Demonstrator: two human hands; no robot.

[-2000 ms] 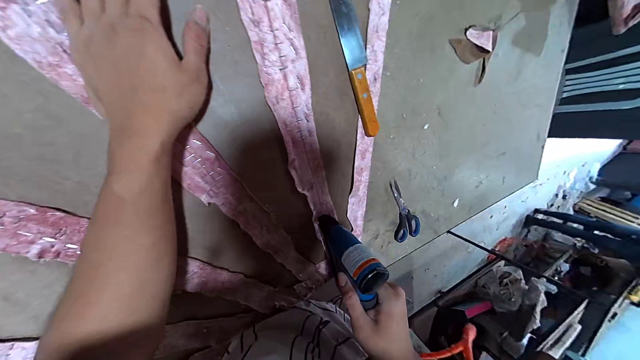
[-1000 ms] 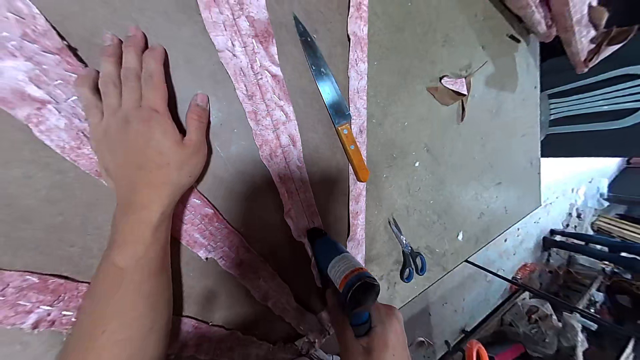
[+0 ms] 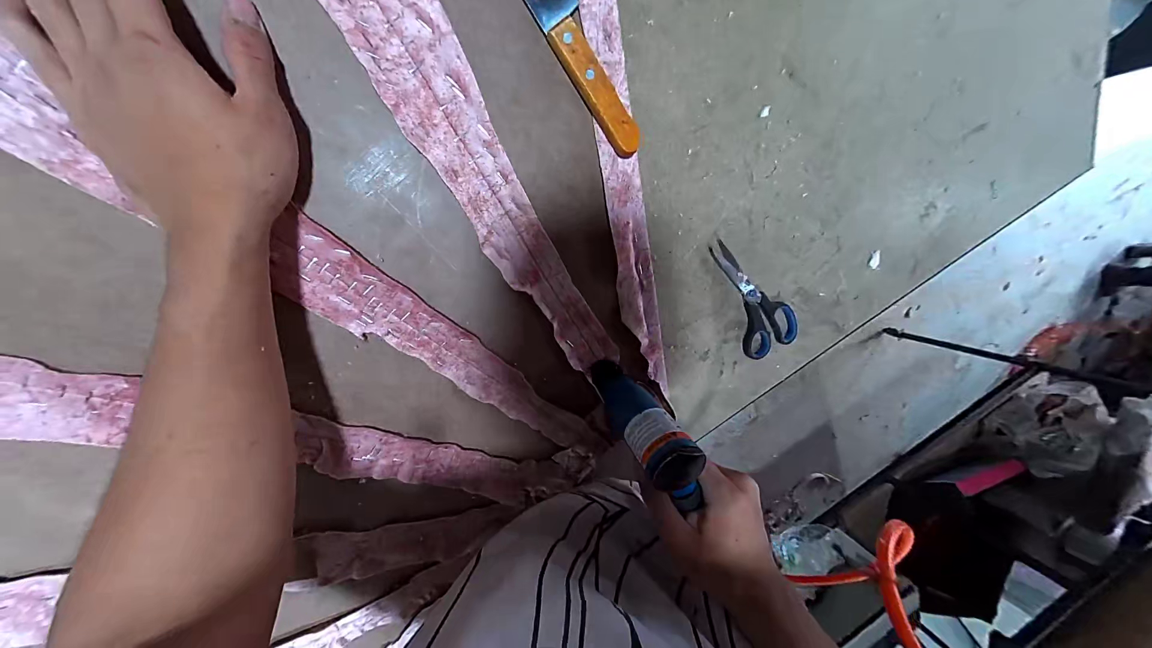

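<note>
Several long strips of pinkish material, which look like raw hide, fan out over a brown board. My left hand (image 3: 180,117) lies palm down at the upper left, fingers spread, over one hide strip (image 3: 387,306) and the board. My right hand (image 3: 711,522), at the lower centre, grips a blue power tool or heat gun (image 3: 652,432); its kind is not certain. Its dark nose meets the lower end of the middle hide strip (image 3: 468,162). A knife with an orange wooden handle (image 3: 594,85) lies across the narrow strip (image 3: 630,207), its blade mostly out of frame.
Scissors with black and blue handles (image 3: 754,301) lie on the board (image 3: 855,162), right of the strips. Small scraps dot its surface. Beyond its slanted edge are a pale floor (image 3: 1035,261), a dark rod (image 3: 972,349), an orange cord (image 3: 886,567) and cluttered plastic bags (image 3: 1071,423).
The view has shifted, so the hide scrap and chair seen at the upper right one second ago are out of frame. My right hand still holds the blue tool at the middle strip's lower end.
</note>
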